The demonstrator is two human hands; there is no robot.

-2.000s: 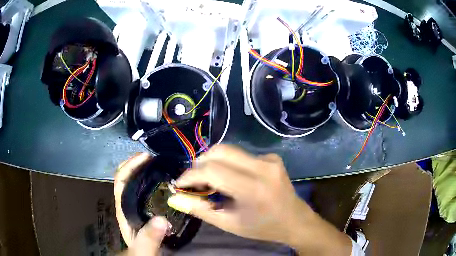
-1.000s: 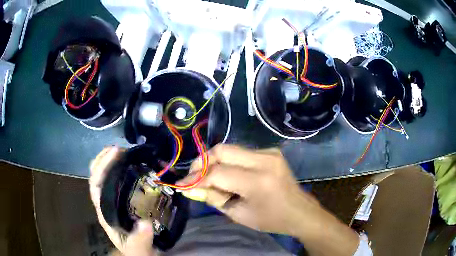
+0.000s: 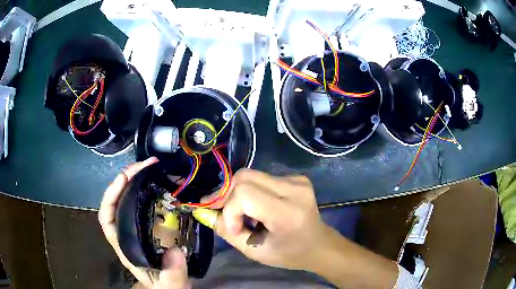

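My left hand [image 3: 172,271] holds a black camera head shell [image 3: 133,220] tilted at the bench's front edge, thumb on its lower rim. A tan circuit board [image 3: 167,230] shows inside. Red, orange and purple wires [image 3: 227,175] run from the board's upper edge into the black base housing [image 3: 244,131] behind it. My right hand [image 3: 271,217] is at the shell's right side, fingers curled around a yellow-wrapped tool [image 3: 205,217], perhaps tweezers, its tip near the wire plugs. The base housing holds a silvery motor [image 3: 166,139] and a yellow-green wire ring [image 3: 198,137].
Other black housings with loose wires stand on the green bench, at left [image 3: 127,101] and right [image 3: 334,132]. White brackets [image 3: 226,39] stand behind them. A white string tangle [image 3: 417,39] lies at the back right. A brown carton [image 3: 458,226] with white parts is at lower right.
The shell has moved left from two seconds ago and its board is more exposed. The wires now loop openly between the shell and the base housing. My right hand stays beside the plugs.
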